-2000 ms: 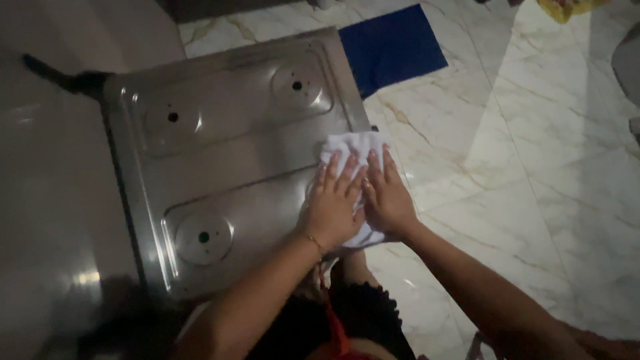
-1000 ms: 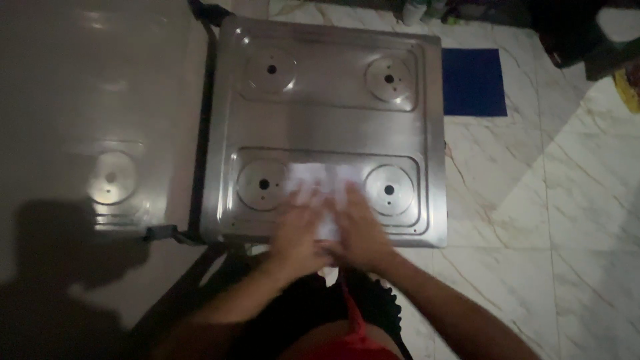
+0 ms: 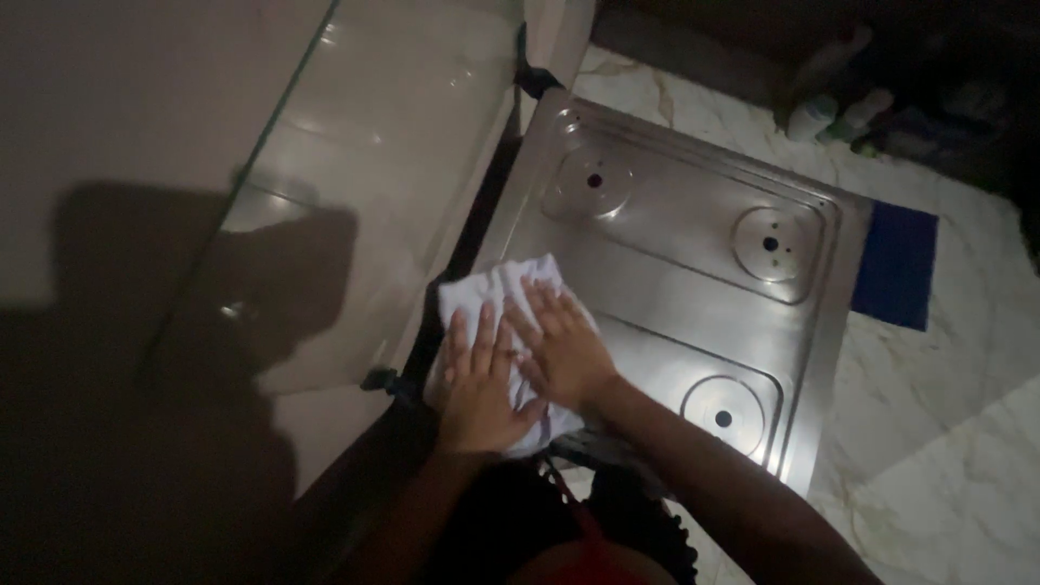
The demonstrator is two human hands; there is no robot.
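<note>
A stainless steel stove top (image 3: 691,284) lies below me, its burner wells bare with a dark hole in each. A folded white cloth (image 3: 496,288) rests on its near left corner, beside the hinge side. My left hand (image 3: 479,390) presses flat on the cloth with fingers spread. Next to it, my right hand (image 3: 569,349) also lies flat on the cloth, its fingers pointing up and left. The two hands nearly touch. The stove surface under the cloth and hands is hidden.
A raised glass lid (image 3: 374,187) stands along the stove's left side, joined by dark hinges (image 3: 390,380). Right of the stove, a blue mat (image 3: 896,264) lies on the marbled tile floor (image 3: 959,406). Bottles (image 3: 812,118) stand at the back right in shadow.
Both hands and the cloth have moved left across the stove top, from its right edge, past the middle between two burner wells, to the near left corner. The view has turned.
</note>
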